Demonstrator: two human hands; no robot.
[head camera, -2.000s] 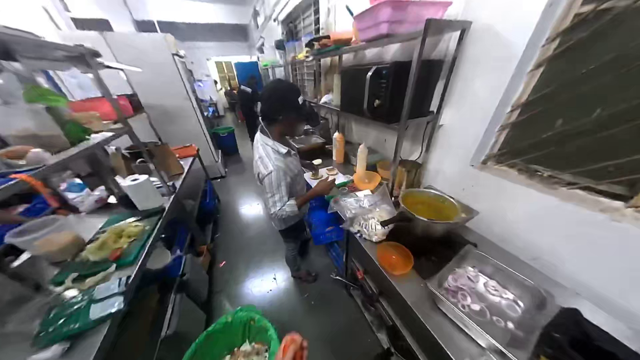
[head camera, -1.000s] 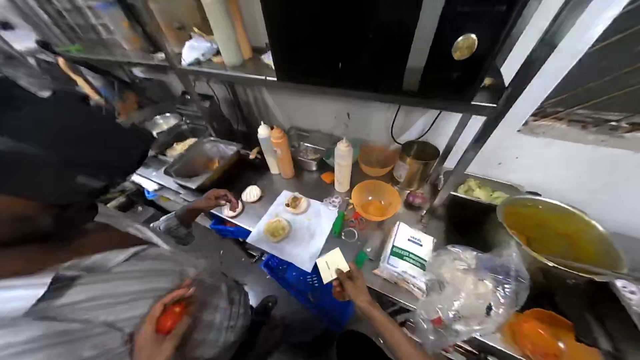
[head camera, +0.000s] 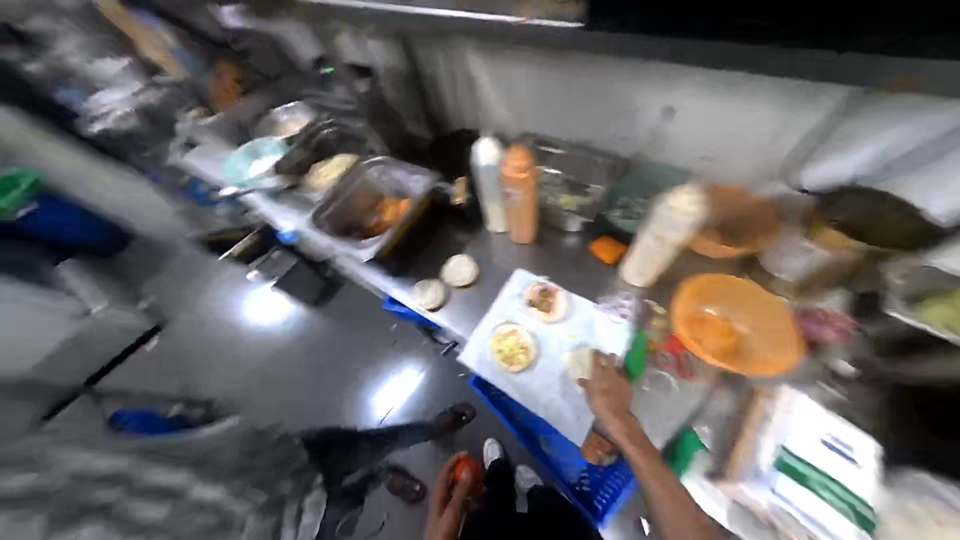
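My left hand (head camera: 450, 487) is closed round a red tomato (head camera: 468, 474), low over the floor at the bottom of the view. My right hand (head camera: 606, 386) touches a pale, flat piece (head camera: 580, 364), blurred, at the right side of a white paper sheet (head camera: 551, 390). On that sheet lie a bun half with yellowish filling (head camera: 514, 347) and a bun half with brown filling (head camera: 545, 301). Two bun tops (head camera: 460, 271) lie side by side on the steel counter left of the paper.
Behind the paper stand a white squeeze bottle (head camera: 664, 236) and an orange squeeze bottle (head camera: 520, 195). An orange bowl (head camera: 736, 322) sits at right, a printed packet (head camera: 825, 457) nearer. A blue crate (head camera: 555, 450) is below the counter edge. A co-worker's striped clothing (head camera: 150, 480) fills the lower left.
The right hand held the pale square piece in front of the paper and now has it down at the paper's right side. The co-worker has moved back from the counter. The view has swung strongly.
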